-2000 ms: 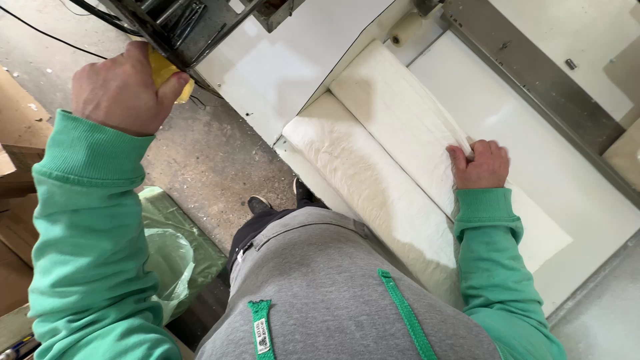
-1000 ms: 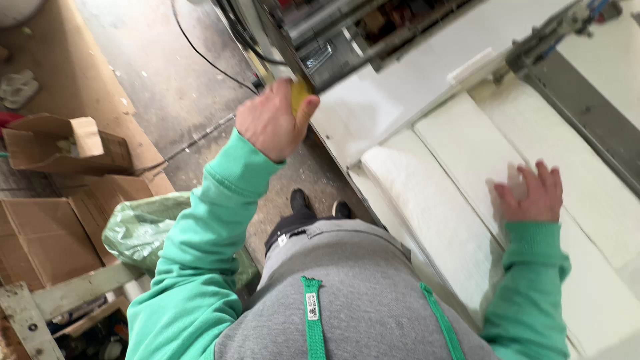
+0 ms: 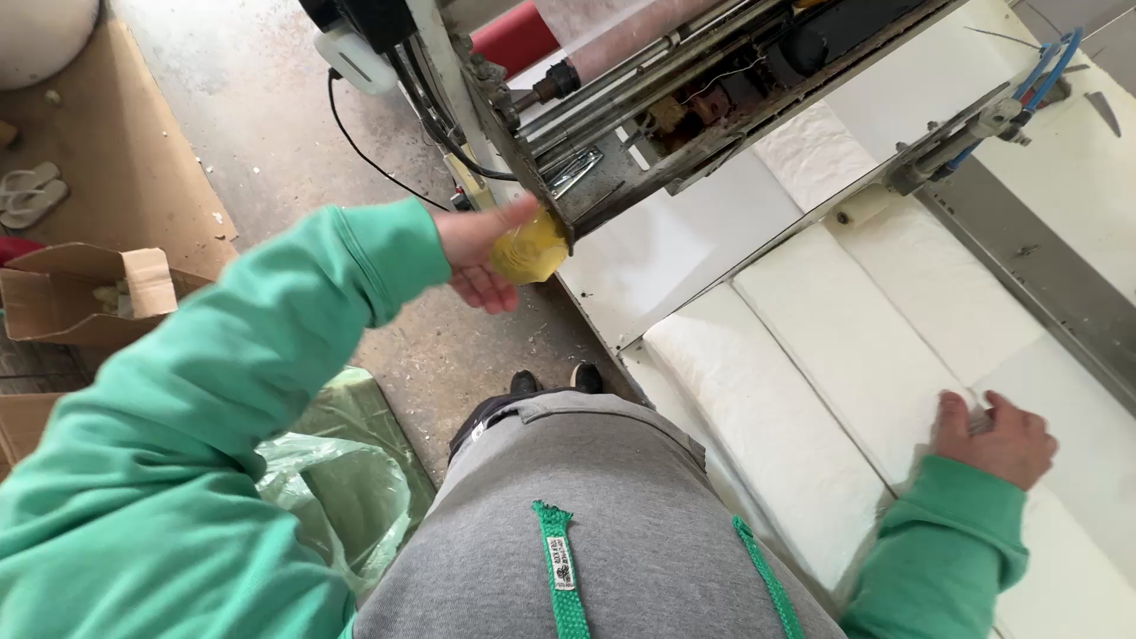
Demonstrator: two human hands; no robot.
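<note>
My left hand (image 3: 484,257) is at a yellow, translucent wrapped piece (image 3: 532,248) by the corner of a machine frame (image 3: 581,200). Its thumb lies along the top and its fingers hang lower, apart from the thumb; whether it grips the piece is unclear. On the right, my right hand (image 3: 998,435) rests with bent, spread fingers on white soft sheet material lying in long side-by-side strips. The nearest strip (image 3: 763,399) has a rounded edge, and a flatter middle strip (image 3: 843,346) lies beside it.
A pink roll (image 3: 621,44) sits in the machine above metal rods. A grey metal bar (image 3: 1029,248) crosses at right, near a cylinder with blue hoses (image 3: 1052,75). At left are an open cardboard box (image 3: 89,297), a green plastic bag (image 3: 355,479) and a black cable (image 3: 364,146).
My right hand has let go of the white sheet's edge that it pinched two seconds ago and now lies spread on the strips. The view has shifted, showing more of the machine.
</note>
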